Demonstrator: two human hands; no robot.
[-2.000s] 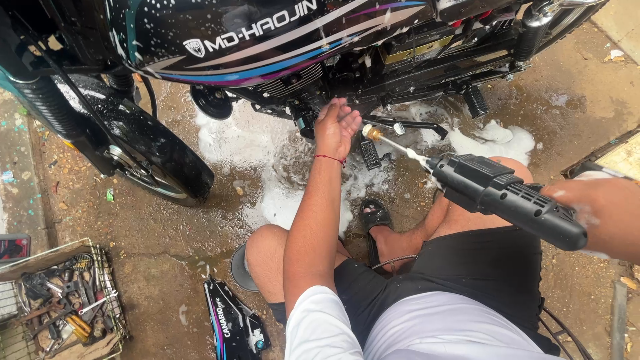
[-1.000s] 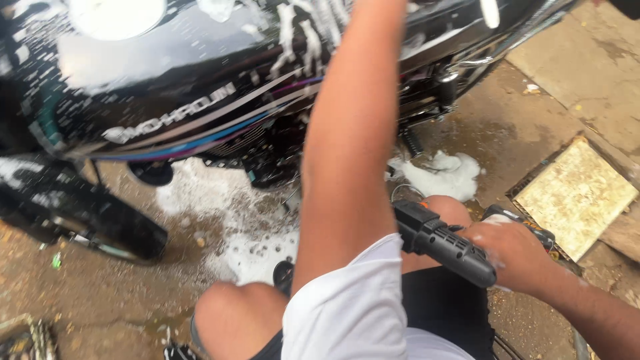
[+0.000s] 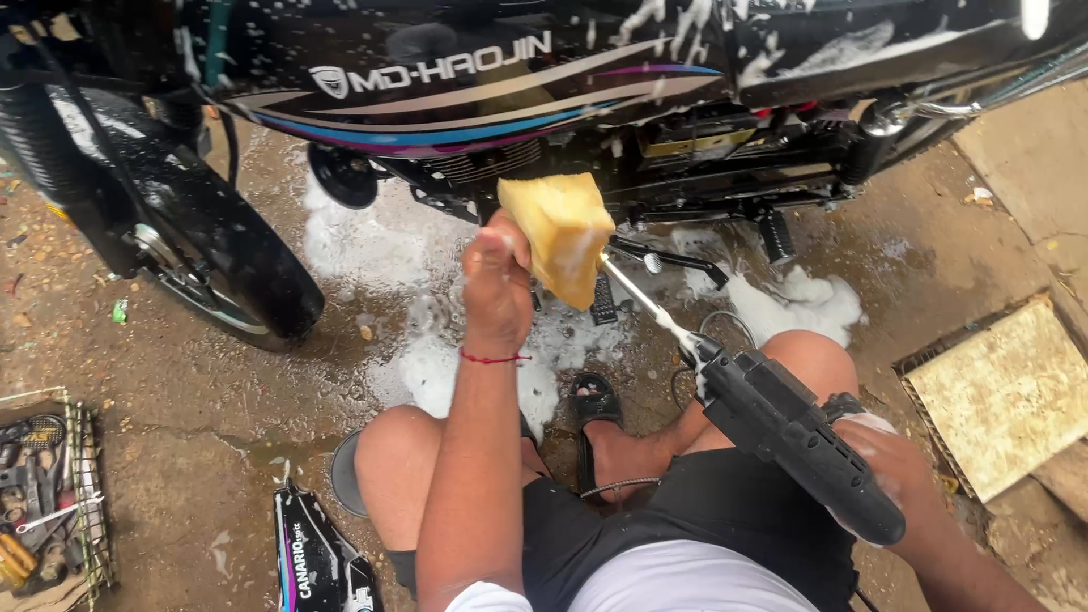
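Observation:
My left hand grips a yellow sponge in front of the engine area of a black motorcycle, whose tank and side bear foam streaks. My right hand holds a black pressure-washer gun by its grip. The gun's metal lance points up and left, its tip partly hidden at the sponge's right edge. White foam lies on the wet ground beneath the motorcycle.
The front wheel stands at left. A wire basket of tools sits lower left, with a loose black side panel by my knee. A pale board lies at right, and a footpeg juts from the motorcycle.
My left hand, empty two seconds ago, now holds the sponge. One second ago that arm reached up over the motorcycle; it has come back down. The gun stays in my right hand.

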